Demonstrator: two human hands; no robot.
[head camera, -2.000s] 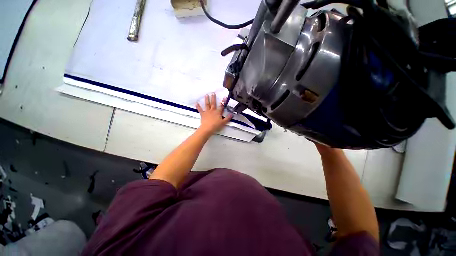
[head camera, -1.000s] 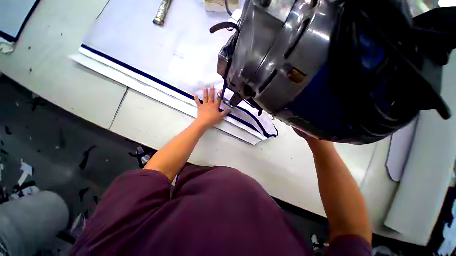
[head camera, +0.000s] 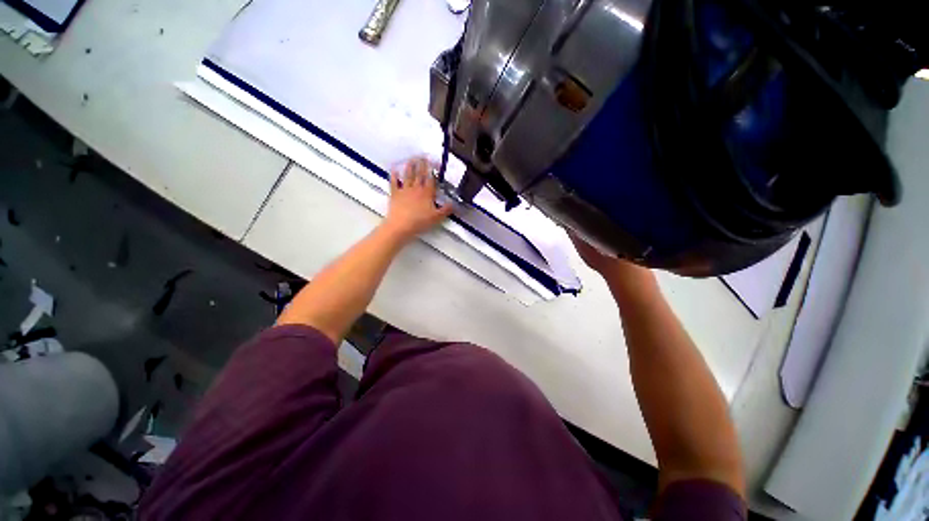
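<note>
The straight-knife cloth cutting machine (head camera: 621, 122), grey metal and blue, fills the upper right. Its thin upright knife and guard (head camera: 445, 153) stand at the fabric lay's near edge. The lay (head camera: 295, 114) has a navy edge under a white to lilac paper marker (head camera: 306, 51). My left hand (head camera: 414, 201) lies flat with spread fingers on the lay edge, just left of the knife. A narrow strip (head camera: 509, 244) with a navy edge runs right of the knife. My right wrist (head camera: 601, 259) goes under the motor; the machine hides my right hand.
A brassy bar weight (head camera: 379, 20) lies on the marker at the top. Lilac-topped cut pieces (head camera: 759, 280) and a long white roll (head camera: 866, 336) lie on the table's right side. The pale table's (head camera: 132, 112) front edge curves below. Scraps (head camera: 39, 305) litter the dark floor at left.
The view has turned and shifted, so the lay slants more steeply. The strip right of the knife looks longer. Cut pieces at right have come into view. My left hand stays beside the knife.
</note>
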